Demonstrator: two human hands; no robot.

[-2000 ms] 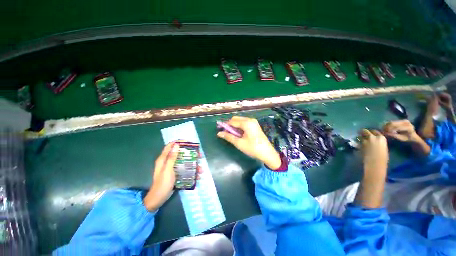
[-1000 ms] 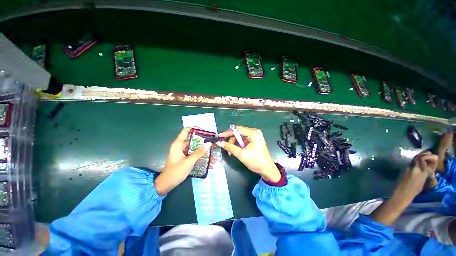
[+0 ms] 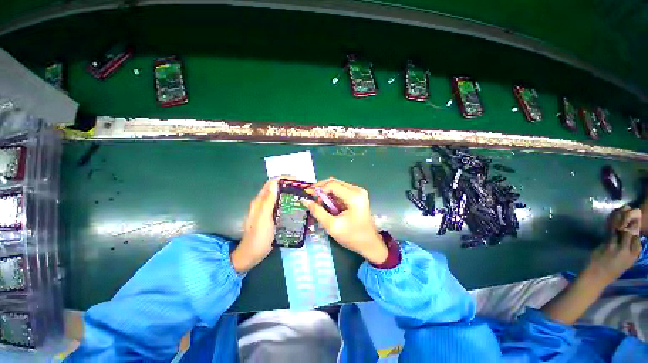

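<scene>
My left hand (image 3: 257,225) holds an open phone assembly (image 3: 290,221) upright by its left side, with its green board and silvery shields facing up. My right hand (image 3: 346,216) grips a slim pinkish pen-like tool (image 3: 329,201), and its fingertips are at the phone's top end. A small black bar (image 3: 295,189) lies across that top end, partly hidden by the fingers. A pale blue-white sticker sheet (image 3: 311,276) lies flat on the bench under the phone.
A heap of small black parts (image 3: 477,202) lies at right, with a black oval object (image 3: 611,182) beyond. Clear blister trays (image 3: 44,234) stand at left. Phones (image 3: 170,81) sit on the green belt behind the worn rail (image 3: 284,132). Another person's hands (image 3: 617,244) are at far right.
Both hands came together at the phone, and a black bar appeared at its top end. Since the last frame, the right fingers have moved onto the board's top. The neighbour's hands have moved right.
</scene>
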